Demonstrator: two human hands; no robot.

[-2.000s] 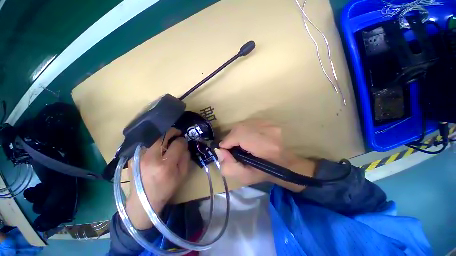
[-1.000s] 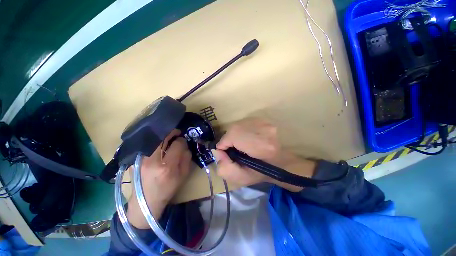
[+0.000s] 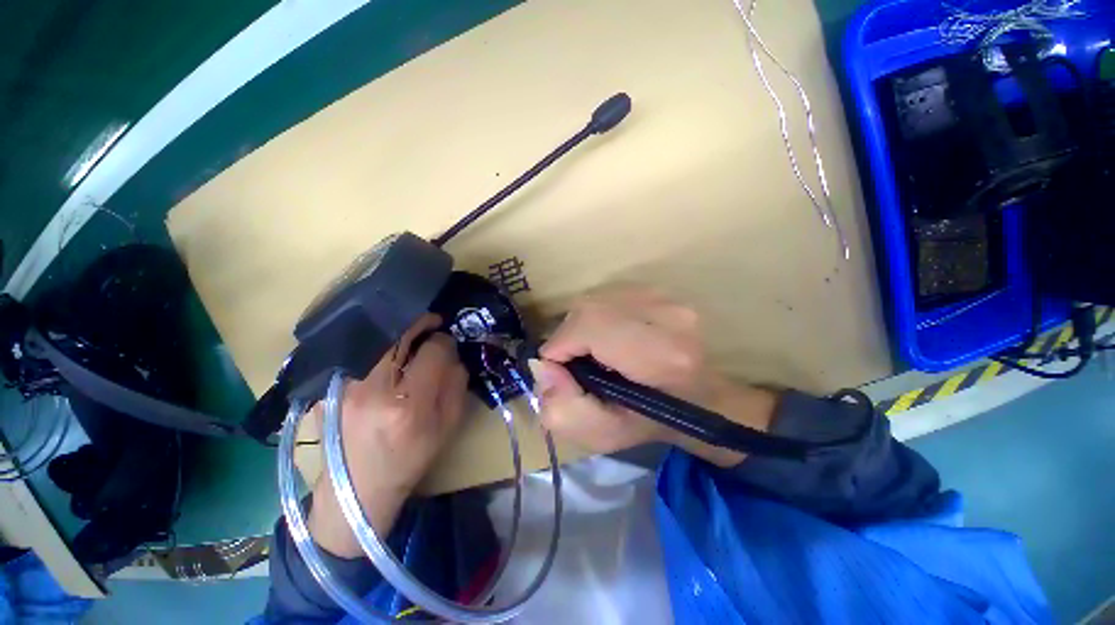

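A black headset lies on the tan cardboard mat (image 3: 685, 159), with its boom microphone (image 3: 532, 169) pointing up and right. Its padded ear cup (image 3: 373, 293) is at the left, and clear-silver headband arcs (image 3: 355, 501) loop below. The open glossy ear cup (image 3: 479, 320) faces up with thin wires at its lower edge. My left hand (image 3: 397, 421) holds the headset beside the open cup, with a thin copper-coloured strand at its fingers. My right hand (image 3: 630, 372) grips the black soldering iron (image 3: 679, 409) like a pen at the cup's lower right edge. The iron's tip is too small to make out.
Silvery solder wire (image 3: 801, 134) lies on the mat's right side. A blue tray (image 3: 899, 244) at the right holds dark equipment, a brownish rectangle and tangled wire. Black headsets and cables (image 3: 122, 379) lie in a pile on the green surface at the left. Handwritten characters show beside the cup.
My right hand and the iron shift slightly at the cup's lower edge. The headset and my left hand stay almost in place.
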